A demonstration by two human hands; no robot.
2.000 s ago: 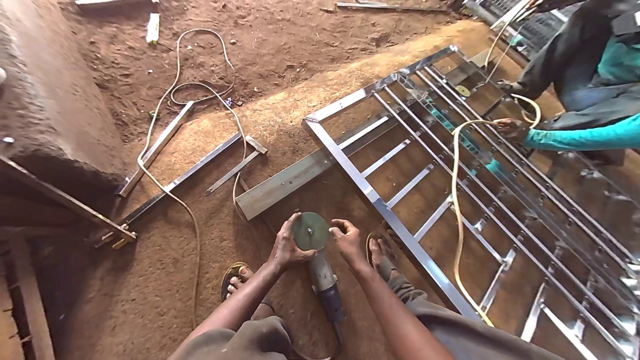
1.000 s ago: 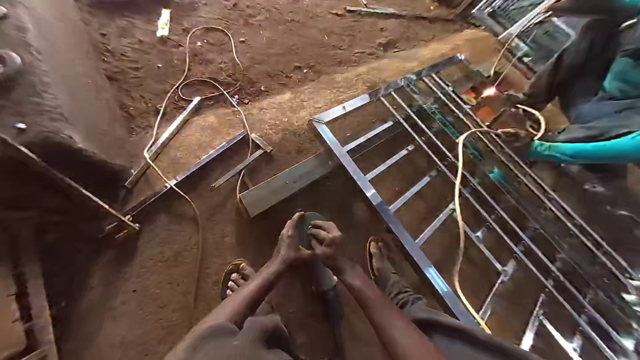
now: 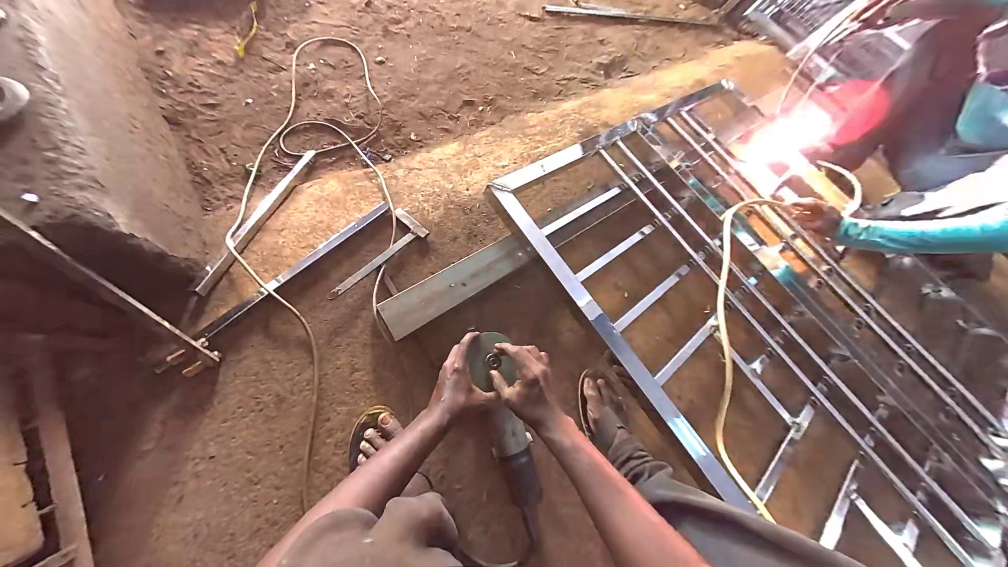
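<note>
An angle grinder point(image 3: 516, 457) stands between my feet, its cord end toward me and its round disc point(image 3: 482, 364) facing up. My left hand point(image 3: 458, 376) grips the left edge of the disc. On the right side, my right hand point(image 3: 529, 379) has its fingers on the disc close to the centre nut. The fingertips behind the disc are hidden.
A welded metal frame with bars point(image 3: 583, 295) lies at the right, where a co-worker's gloveless hand point(image 3: 815, 214) is beside a bright welding glare. A flat metal channel point(image 3: 457, 279), loose metal pieces point(image 3: 327, 250) and a cable point(image 3: 311, 339) lie ahead and left. A concrete block point(image 3: 118, 134) stands left.
My hands covered much of the disc one second ago; now more of its face shows. The glare at the co-worker's hands has grown much brighter.
</note>
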